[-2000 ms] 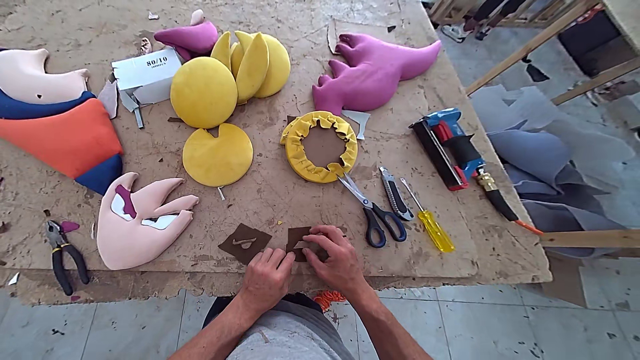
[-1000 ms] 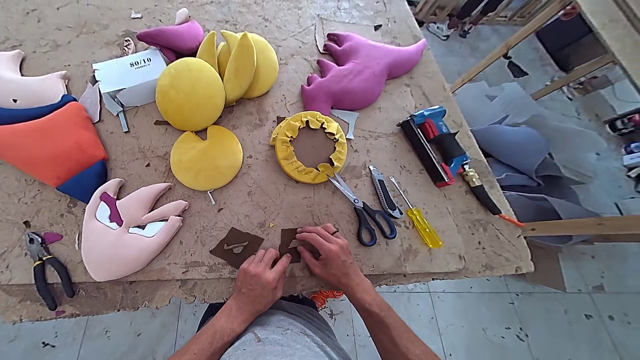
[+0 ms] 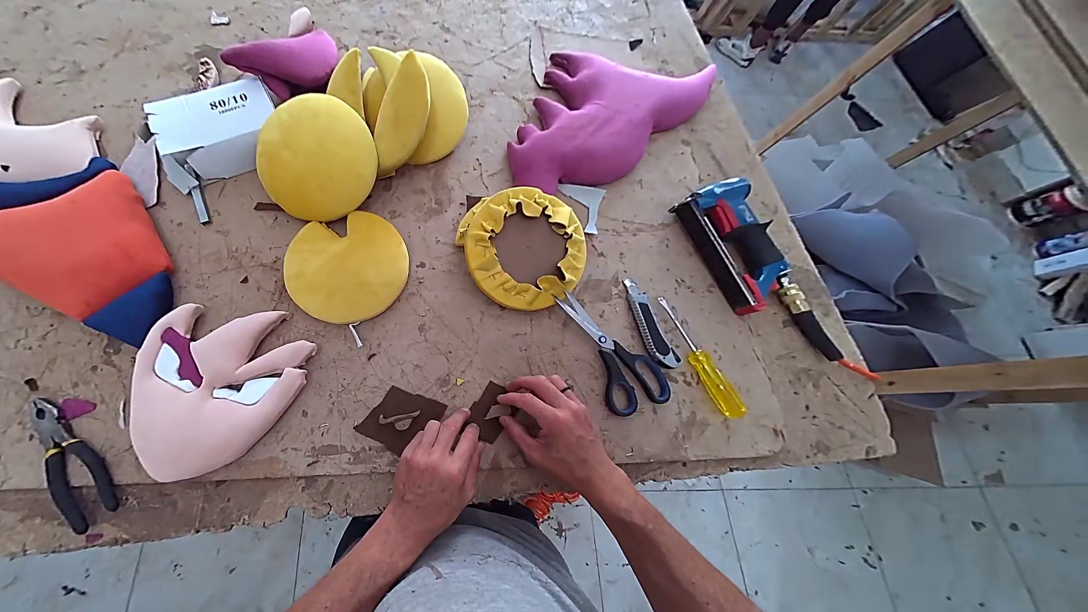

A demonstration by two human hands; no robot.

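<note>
Near the table's front edge, my left hand point(image 3: 438, 463) rests with its fingertips on a small dark brown fabric piece point(image 3: 485, 411). My right hand point(image 3: 557, 425) touches the same piece from the right, fingers bent over it; whether it pinches the fabric is hard to see. Left of them lies another brown piece point(image 3: 398, 418) with a small curved light shape on it. Beyond the hands is a round form with gathered yellow fabric point(image 3: 482, 263). To its lower right lie scissors point(image 3: 625, 365), a utility knife point(image 3: 651, 323) and a yellow-handled screwdriver point(image 3: 714, 381).
A pneumatic stapler point(image 3: 735, 242) lies at the table's right side. Pliers point(image 3: 64, 459) and a padded pink face shape point(image 3: 200, 408) are at left. Farther back are padded yellow discs point(image 3: 316, 157), a white box point(image 3: 208, 123) and a padded purple shape point(image 3: 595, 123). Grey foam sheets point(image 3: 858, 242) lie beyond the right edge.
Both hands remain at the brown piece, with only small finger shifts. The objects on the table have kept their places.
</note>
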